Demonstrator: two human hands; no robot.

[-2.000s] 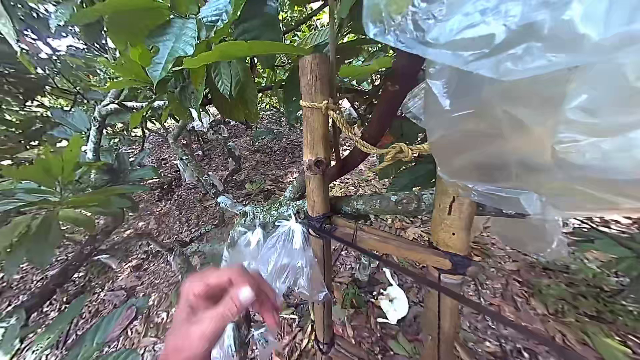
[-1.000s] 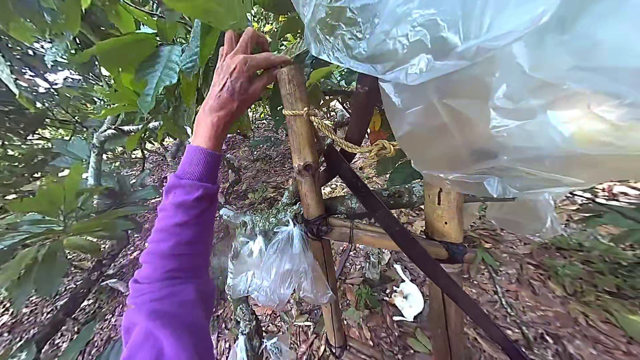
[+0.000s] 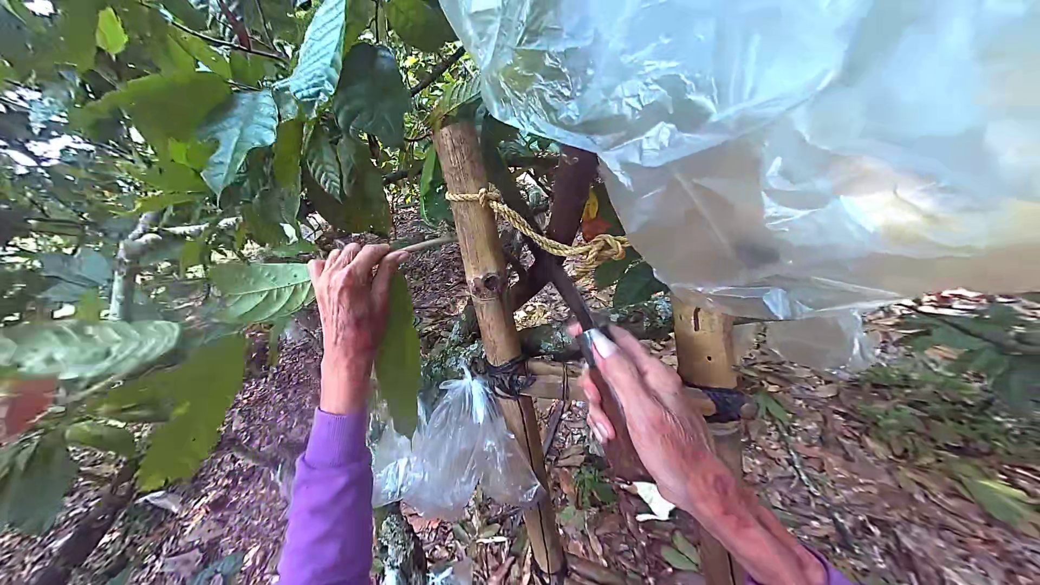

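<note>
My left hand (image 3: 353,313) is closed around a thin leafy branch (image 3: 426,244), left of an upright wooden post (image 3: 479,252). My right hand (image 3: 642,406) grips the handle of a long dark blade, likely a machete (image 3: 569,292), which slants up and left behind the post. Its tip is hidden among leaves. A yellow rope (image 3: 528,231) is looped round the post and knotted at the right. Clear plastic bags (image 3: 463,463) hang at the post's left side, below my left hand.
A large translucent plastic sheet (image 3: 731,146) hangs at the upper right. A shorter post (image 3: 703,341) and a crosspiece tied with dark strips stand below it. Broad leaves crowd the left; leaf litter (image 3: 877,487) covers the ground.
My left hand has come down from the post's top and now holds a branch. My right hand has come into view on the blade's handle. Leaves now hang beside my left hand.
</note>
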